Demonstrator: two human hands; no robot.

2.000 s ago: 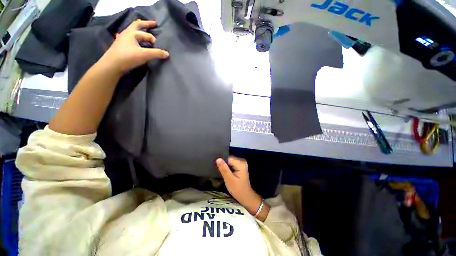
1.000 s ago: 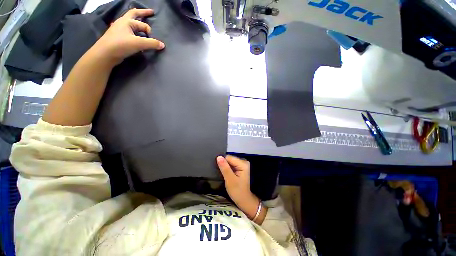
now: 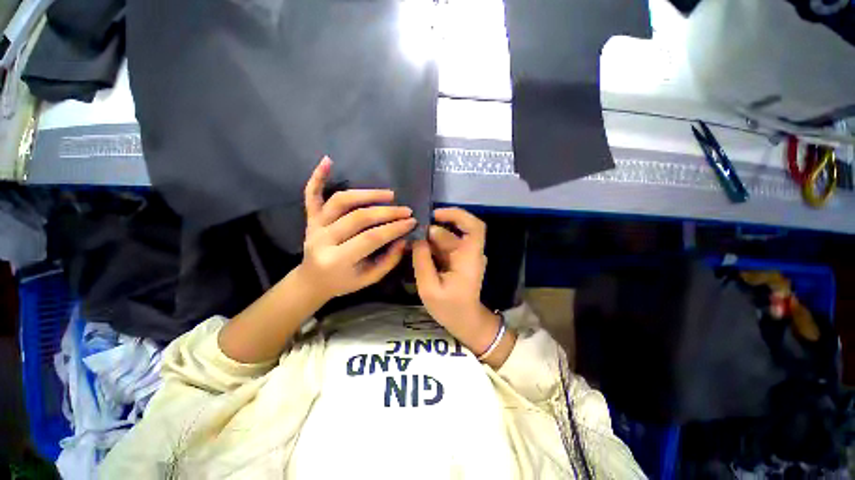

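Note:
A large dark grey cloth panel (image 3: pixel 281 103) lies over the table's left half and hangs over its front edge. My left hand (image 3: pixel 352 234) and my right hand (image 3: pixel 455 267) meet at the panel's lower right corner, just off the table edge. The fingertips of both hands pinch the cloth there. A smaller dark grey cut piece (image 3: pixel 561 112) with a curved notch lies flat to the right of the panel. The needle area is out of view at the top.
Snips (image 3: pixel 720 162) and red and yellow loops (image 3: pixel 812 171) lie on the table's right. Folded dark cloth (image 3: pixel 75 52) lies at the far left. Below the table are a left blue crate (image 3: pixel 42 323) with white cloth (image 3: pixel 108 375) and a right blue crate (image 3: pixel 820 281) with dark cloth.
My left hand has come down from the panel's upper part to its lower right corner, beside my right hand. The view has tipped down, and the machine head has mostly left the picture.

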